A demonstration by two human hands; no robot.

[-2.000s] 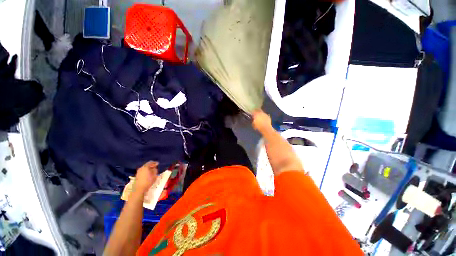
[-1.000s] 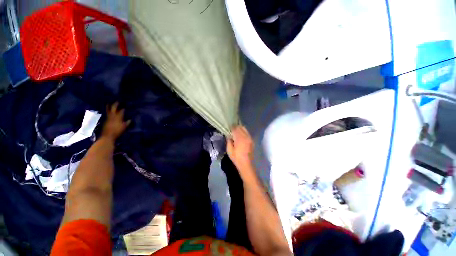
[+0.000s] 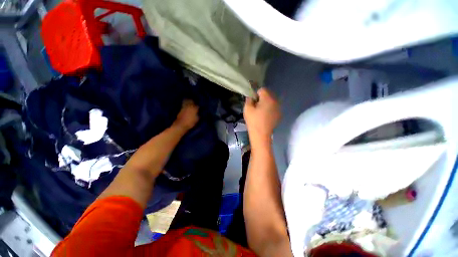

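A khaki-green cloth sack [image 3: 206, 42] stretches from the top middle down to my right hand [image 3: 262, 113], which grips its gathered mouth. A large heap of dark navy garment pieces [image 3: 135, 95] lies at the left and centre, with white paper scraps [image 3: 93, 168] and loose threads on it. My left hand [image 3: 188, 115] is on the right part of the heap, just left of my right hand. Its fingertips are blurred against the dark cloth, so I cannot tell whether it grips it.
A red plastic stool [image 3: 70, 40] stands behind the heap at upper left. White troughs with rounded rims [image 3: 321, 47] are at upper right and lower right [image 3: 314, 145], the lower one holding pale and patterned cloth [image 3: 346, 213]. A blue crate part [image 3: 228, 208] shows below.
My left hand has moved right across the dark heap, closer to my right hand. My right hand still holds the sack mouth, now slightly higher in view. The view has shifted.
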